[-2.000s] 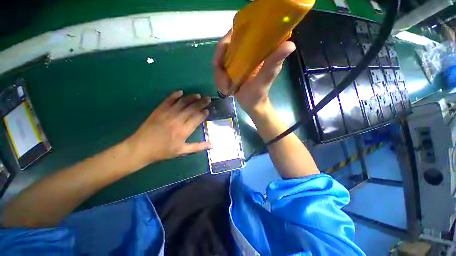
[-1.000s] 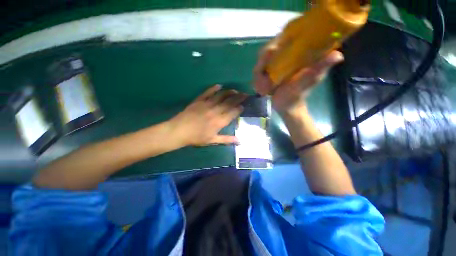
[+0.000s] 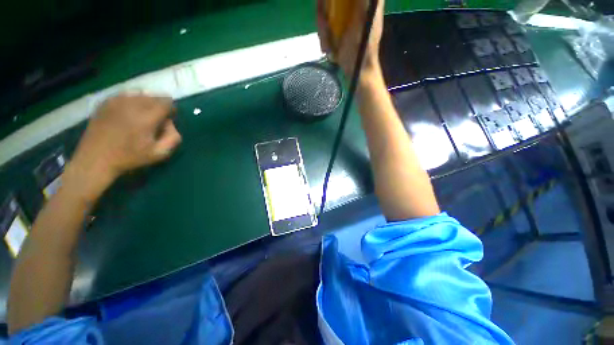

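Note:
An open-backed phone (image 3: pixel 288 192) lies on the green mat in front of me, its dark end away from me and its white battery showing. No hand touches it. My right hand (image 3: pixel 350 47) is beyond it at the top, gripping the orange electric screwdriver (image 3: pixel 338 20), which is cut off by the upper edge; its tip is hidden. A round screw dish (image 3: pixel 312 91) with a speckled surface stands just below that hand. My left hand (image 3: pixel 133 131) is raised at the left, blurred, fingers curled; whether it holds anything cannot be told.
A glossy black parts tray (image 3: pixel 464 101) lies at the right. Two more phones (image 3: pixel 50 175) lie at the left, partly behind my left arm. A black cable (image 3: pixel 345 124) hangs beside the phone. A whitish rail (image 3: pixel 235 64) crosses beyond the mat. Clear plastic (image 3: pixel 592 47) lies at the far right.
My left hand has left the phone and moved left. My right hand has lifted the screwdriver up and away from the phone's dark end. The round dish has come into view.

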